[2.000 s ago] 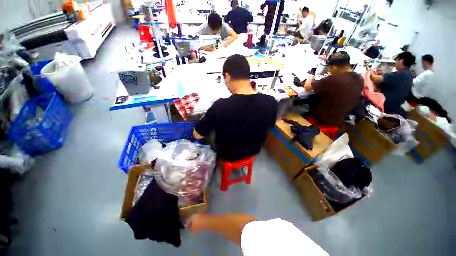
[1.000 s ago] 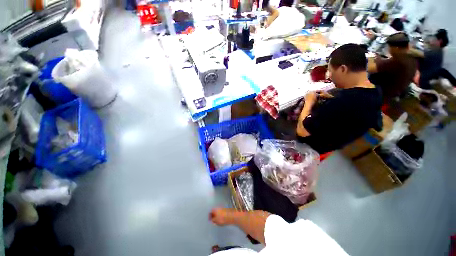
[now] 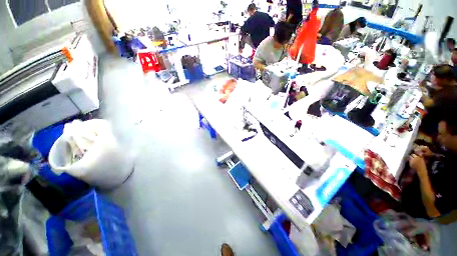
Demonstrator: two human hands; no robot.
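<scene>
Neither of my hands is in the picture. One of my shoes (image 3: 227, 249) shows at the bottom edge. Nearest in front to the right is a long white sewing table (image 3: 280, 172) with a sewing machine (image 3: 313, 170) at its near end. Red checked cloth (image 3: 380, 172) hangs over the table edge beside a person in black (image 3: 436, 175), who sits at the right rim with hands raised near the table. A clear plastic bag (image 3: 407, 235) with reddish pieces lies below, partly cut off.
A large white tub (image 3: 102, 162) holding pale cloth and a blue crate (image 3: 112, 225) stand at the left. Grey floor (image 3: 165, 150) runs between them and the table. A large white machine (image 3: 77, 82) is at the back left. Several people sit at machines farther back.
The view has swung left and moved forward along the aisle. The tub looks larger, and the person in black has shifted to the right rim. The forearm and hand seen earlier have left the picture.
</scene>
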